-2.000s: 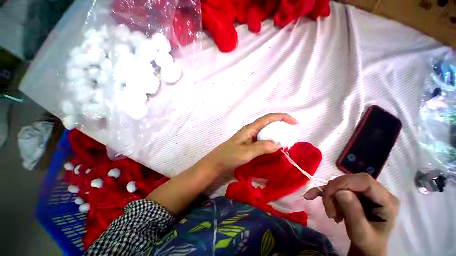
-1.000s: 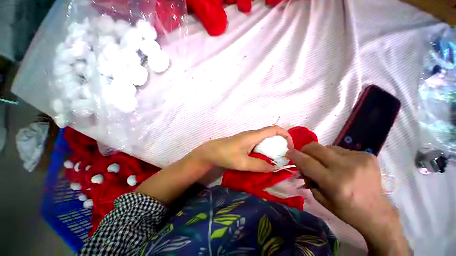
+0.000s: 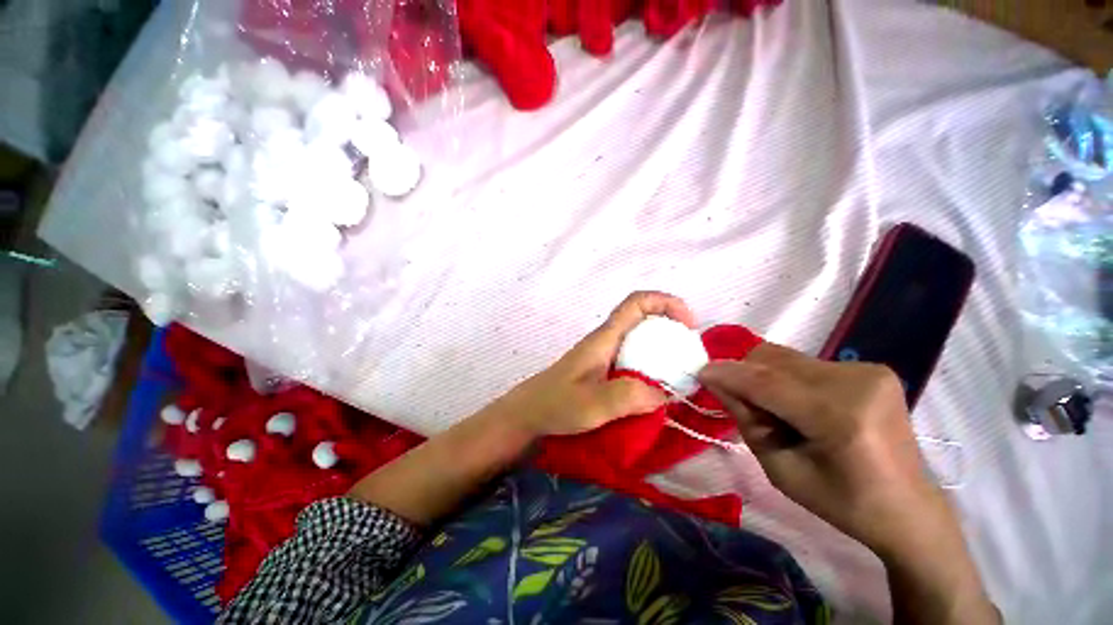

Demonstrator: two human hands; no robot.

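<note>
A white pom-pom (image 3: 662,354) sits against a red plush piece (image 3: 629,444) at the table edge. My left hand (image 3: 586,379) holds both, thumb and fingers around the pom-pom. My right hand (image 3: 824,421) is at the pom-pom's right side, fingertips pinched together close to it. A white thread (image 3: 698,433) runs from below the pom-pom to under my right hand, and a loop of it lies right of the hand. No needle can be made out. A dark thing inside my right hand is mostly hidden.
A bag of pom-poms (image 3: 262,183) lies upper left. Red pieces (image 3: 519,55) lie at the far side. A blue basket (image 3: 153,525) holds red pieces with white balls at lower left. A smartphone (image 3: 903,305), a shiny metallic item (image 3: 1053,405) and clear plastic bags (image 3: 1074,244) lie right.
My right hand has moved left from beside the work to the pom-pom, with a thread loop now at its right. My left hand still holds the pom-pom and red piece.
</note>
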